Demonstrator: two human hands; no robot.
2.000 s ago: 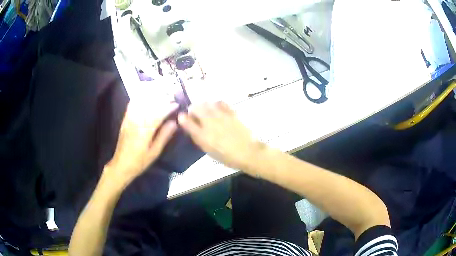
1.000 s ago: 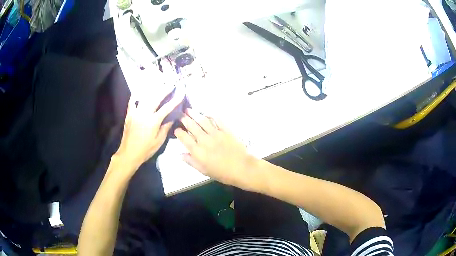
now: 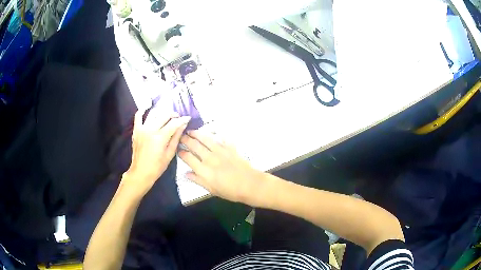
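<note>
A dark navy garment piece point(image 3: 79, 121) covers the left of the table and hangs over its front edge. Its edge shows purple under the lamp glare near the needle area of the white sewing machine point(image 3: 158, 37). My left hand point(image 3: 155, 142) lies on the cloth, with thumb and fingertips together on its edge. My right hand point(image 3: 213, 163) lies beside it, palm down, fingers slightly spread, fingertips at the cloth edge. What lies beneath the fingers is hidden.
Black-handled shears point(image 3: 303, 57) lie on the white table point(image 3: 295, 126), with silvery snips point(image 3: 303, 37) beside them and a thin dark rod point(image 3: 284, 92) nearer me. A yellow rail point(image 3: 448, 117) is at right. Dark cloth point(image 3: 422, 179) lies beyond the table edge.
Both hands have moved slightly down, away from the needle area, and more purple-lit cloth shows there. My left fingers have drawn in. The shears and machine appear shifted slightly left in the view.
</note>
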